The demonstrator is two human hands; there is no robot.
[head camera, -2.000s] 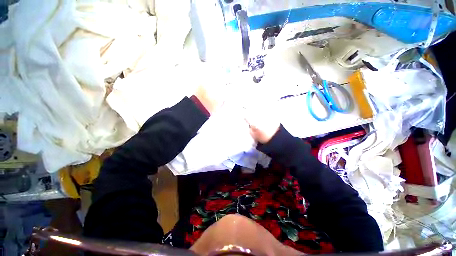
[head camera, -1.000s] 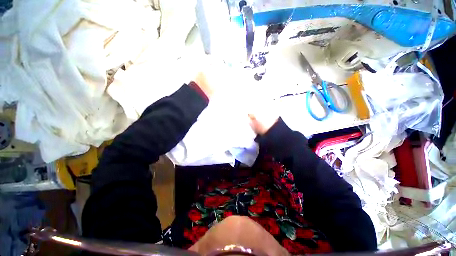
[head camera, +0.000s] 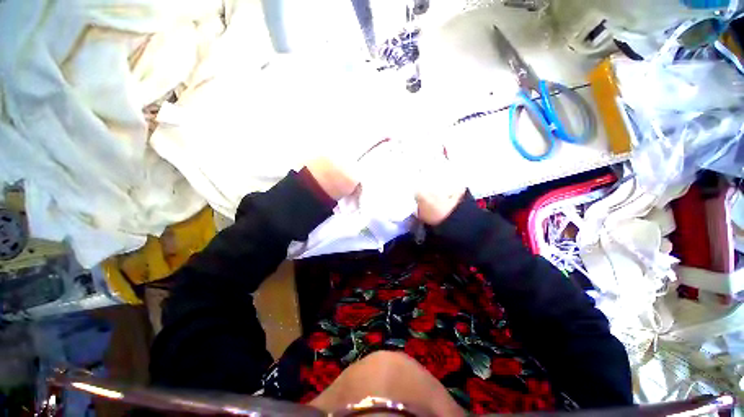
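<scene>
A white garment piece (head camera: 351,232) lies over the front edge of the machine table above my lap, strongly overexposed. My left hand (head camera: 336,177) is at its left part, with the fingers washed out by glare against the cloth. My right hand (head camera: 439,204) is at its right part, with the fingertips at the cloth. Both hands appear to hold the cloth between them. The presser foot and needle area (head camera: 412,69) is above the hands, with no hand on it. A large heap of cream cloth (head camera: 90,122) lies at the left.
Blue-handled scissors (head camera: 545,122) lie right of the needle. A yellow-edged tray (head camera: 610,106) with a clear plastic bag (head camera: 689,106) is beside them. A red basket (head camera: 534,224) with white strips (head camera: 628,269) is right of my lap. Yellow wrapping (head camera: 167,252) is at the table's left front edge.
The view has tilted down, so the machine and scissors sit higher in the picture. My left hand has moved down from near the needle towards the front edge, closer to my right hand.
</scene>
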